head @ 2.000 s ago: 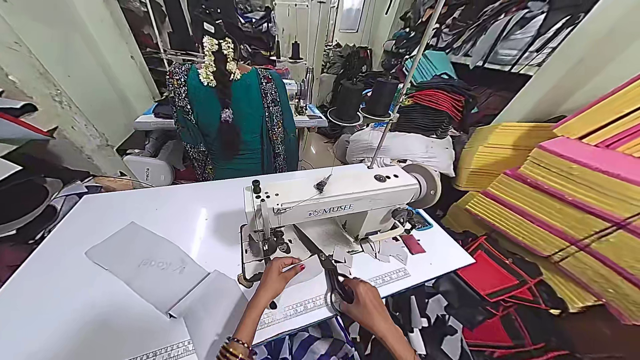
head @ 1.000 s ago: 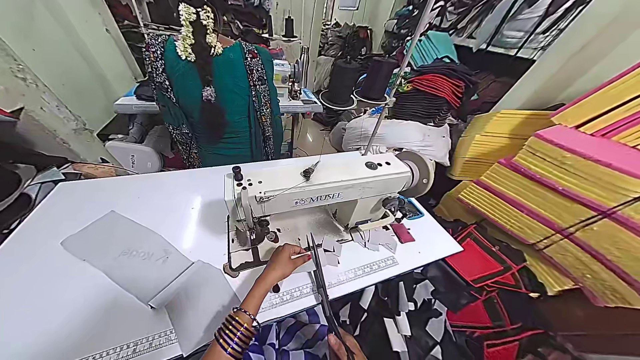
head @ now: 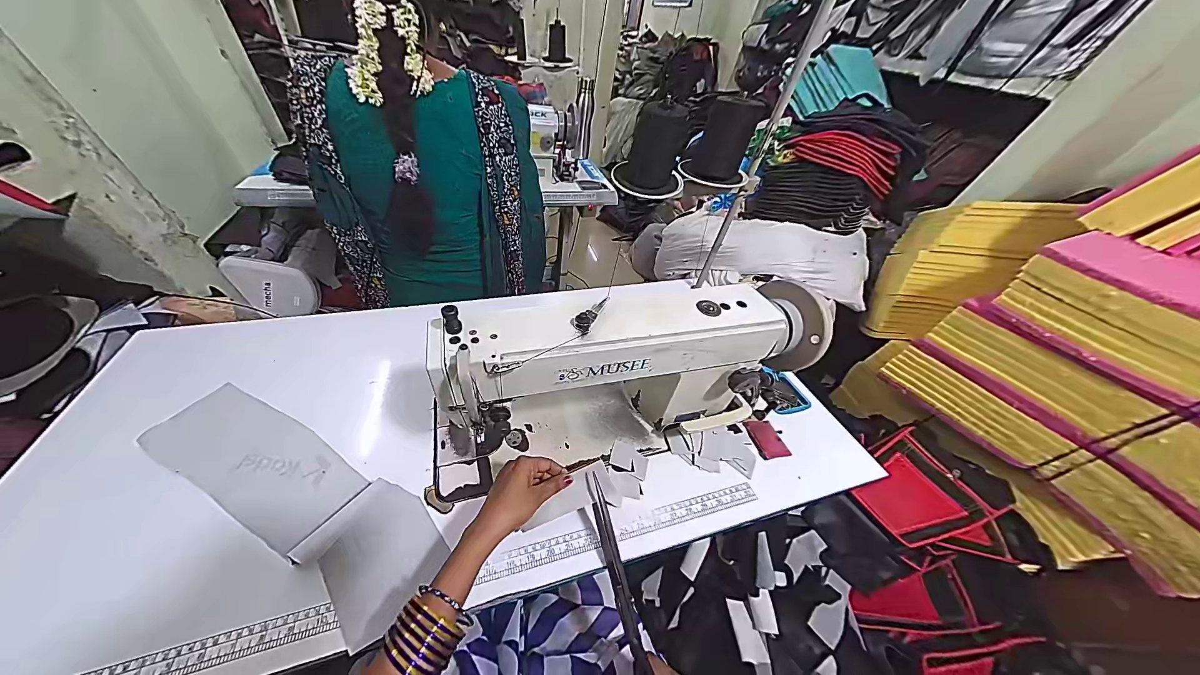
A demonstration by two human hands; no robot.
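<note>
My left hand, with bangles on the wrist, pinches a small grey-white piece in front of the sewing machine. Only a bit of my right hand shows at the bottom edge, at the handle end of long dark scissors. The scissor blades point up, with their tips beside the held piece. Small cut scraps lie just right of my left fingers, more of them near a dark red piece. Larger grey sheets with handwriting lie on the left of the white table.
A measuring tape strip runs along the table's front edge. Black and white scraps lie below it. Yellow and pink stacks stand at the right, thread cones behind the machine. A person in green sits beyond the table, facing away.
My right hand and the scissors have moved down toward the bottom edge, so the hand is now mostly out of view. My left hand stays near the front of the machine.
</note>
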